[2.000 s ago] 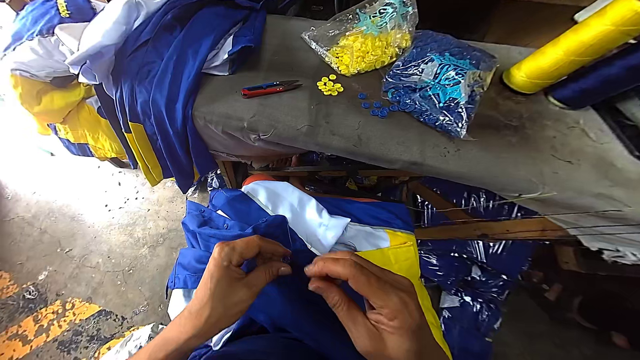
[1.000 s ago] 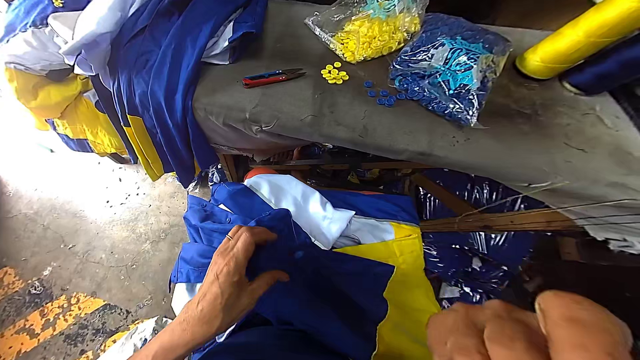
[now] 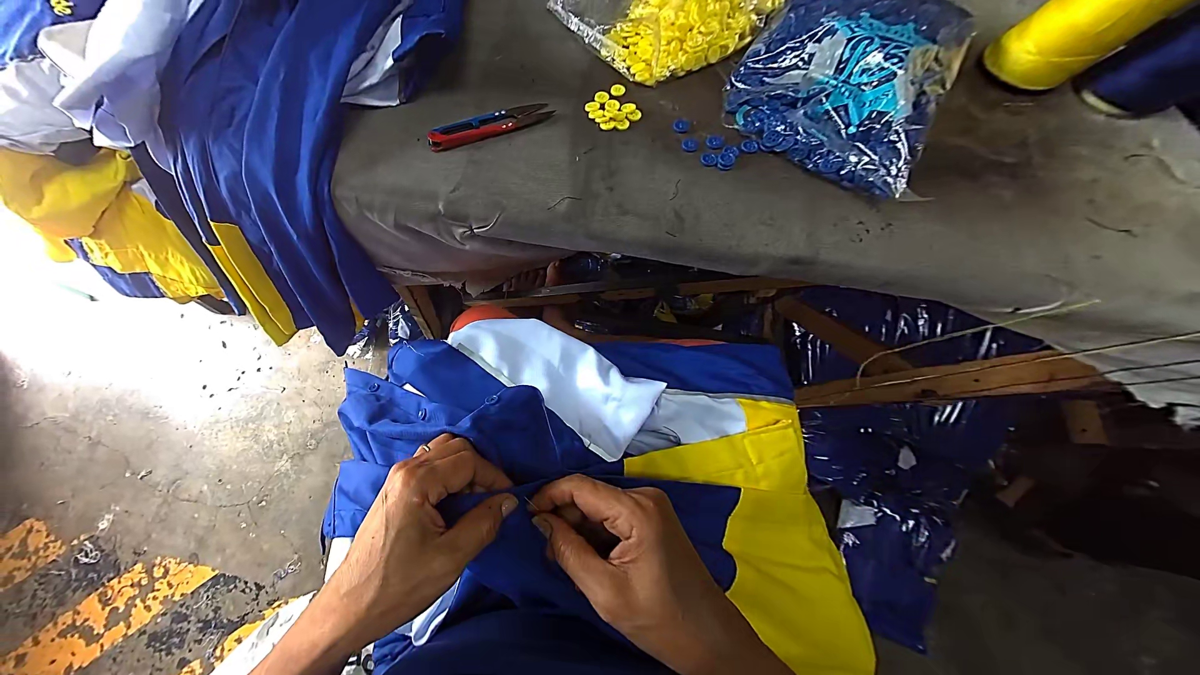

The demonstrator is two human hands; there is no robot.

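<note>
A blue, white and yellow garment (image 3: 778, 534) lies spread over my lap, with small blue buttons (image 3: 422, 413) on its blue cloth at the upper left. My left hand (image 3: 422, 525) pinches a fold of the blue fabric between thumb and fingers. Close beside it, my right hand (image 3: 619, 553) has thumb and forefinger together at the same fold, on what looks like a thin needle; the thread cannot be made out. Thread snips (image 3: 487, 127) with blue and red handles rest on the cloth-covered table (image 3: 600, 197), left of loose yellow buttons (image 3: 612, 109) and loose blue buttons (image 3: 717, 150).
Bags of yellow buttons (image 3: 684, 37) and blue buttons (image 3: 844, 94) lie on the table, near a yellow thread cone (image 3: 1069, 42) and a dark blue one (image 3: 1134, 75). More garments (image 3: 262, 159) hang over its left end. A wooden bar (image 3: 956, 377) and plastic-wrapped bundles are below.
My right hand, one second ago raised at the lower right away from the garment, is back at the blue cloth beside my left hand. My left hand has closed on a fold.
</note>
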